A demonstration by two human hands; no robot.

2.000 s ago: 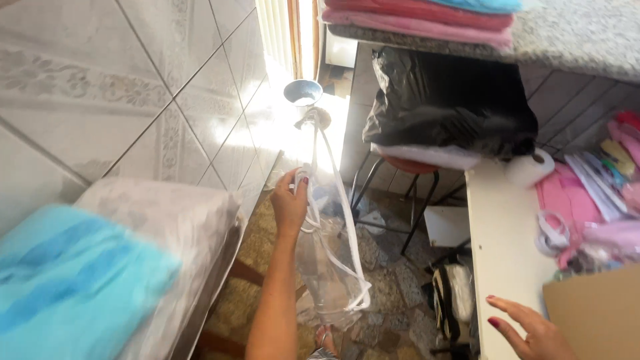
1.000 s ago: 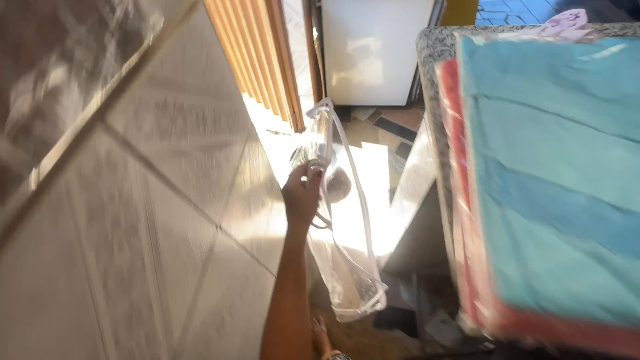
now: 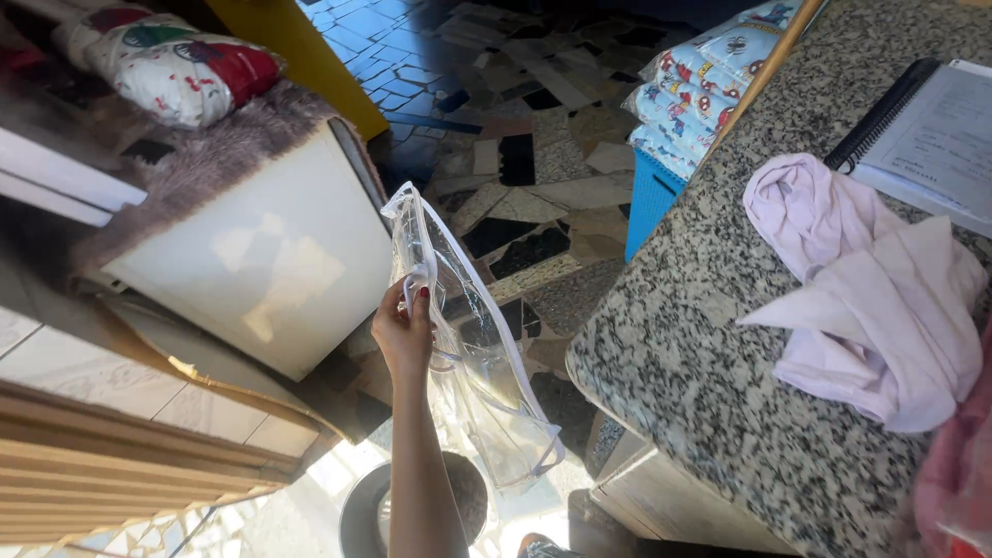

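My left hand (image 3: 407,322) grips the white-trimmed edge of a clear plastic bag (image 3: 473,364) near the middle of the view. The see-through bag hangs down to the right of my fingers, over the stone-patterned floor, and looks limp. My right hand is out of view. On the granite counter (image 3: 659,333) to the right lies a crumpled pale lilac cloth (image 3: 876,310). A spiral notebook (image 3: 930,139) with writing rests beyond it.
A white cabinet or appliance (image 3: 271,248) with a furry cover stands left, bearing a wrapped fabric bundle (image 3: 186,70). Packed printed fabrics (image 3: 690,93) sit on a blue plastic basket (image 3: 655,194) behind the counter. A round grey bowl (image 3: 364,504) is on the floor, beside a wooden slatted door (image 3: 116,465).
The view has moved forward a long way, past the tiled wall to the counter's end. My left hand keeps hold of the clear bag. My right hand, seen two seconds ago, is out of view.
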